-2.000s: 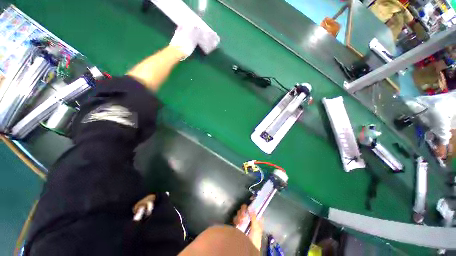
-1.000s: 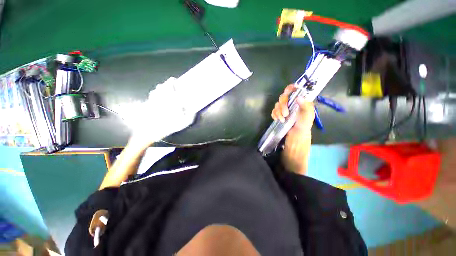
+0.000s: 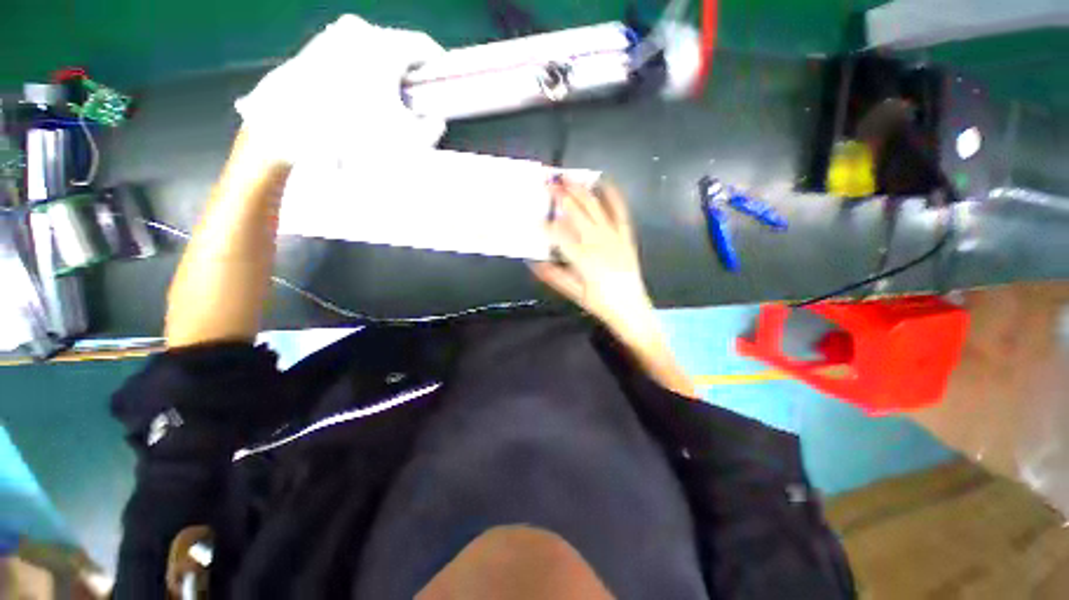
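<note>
My left hand, in a white glove, is closed around the left end of the silvery tube assembly, which lies across the back of the bench with its dark and white end fitting to the right. A white housing lies nearer to me on the dark bench, below the tube and partly under my left hand. My bare right hand grips the right end of the housing. The gloved fingers blend with the white parts.
Blue-handled cutters lie on the bench at right. A black box with a yellow patch stands beyond. A solder spool and silvery units are at left. A red stool stands below the bench edge.
The tube assembly has passed from my right hand to my gloved left hand and moved left. My right hand now holds the housing's right end. The housing lies flatter, and the cutters are uncovered.
</note>
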